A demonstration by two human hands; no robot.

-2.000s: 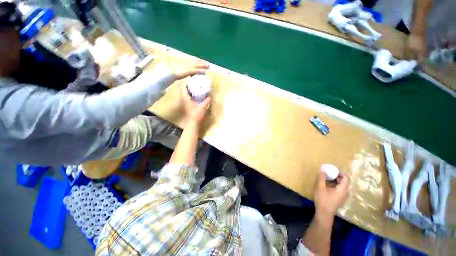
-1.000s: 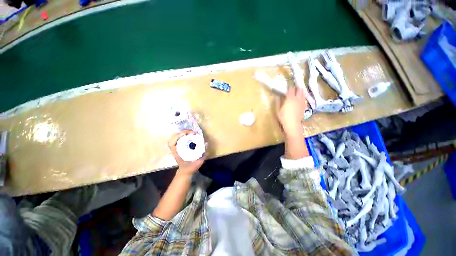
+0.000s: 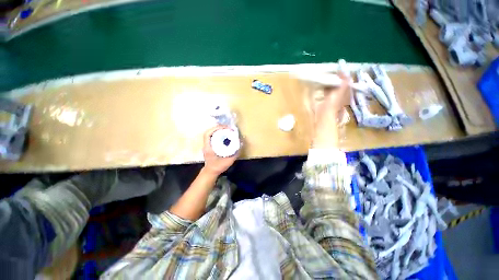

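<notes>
My left hand (image 3: pixel 218 158) grips a white-grey hollow body (image 3: pixel 225 143) at the bench's front edge, its round end with a dark centre hole facing up. My right hand (image 3: pixel 336 97) is motion-blurred over the right of the bench. It holds a light-grey arm (image 3: pixel 323 78), a blurred streak pointing left. Several more grey arms (image 3: pixel 386 90) lie just right of this hand. A small white bottle (image 3: pixel 285 122) stands on the bench between my hands; its nozzle cannot be made out.
A blue-white packet (image 3: pixel 262 86) lies near the green belt (image 3: pixel 219 38). A second white bottle (image 3: pixel 430 111) lies at the far right. A blue crate (image 3: pixel 427 164) of grey arms is by my right knee. Grey parts (image 3: pixel 465 41) are piled at upper right. A metal fixture (image 3: pixel 12 128) and a neighbour's leg show left.
The view has swung right since the first frame. My right hand has let go of the small bottle and taken an arm from the group. My left hand still holds the hollow body.
</notes>
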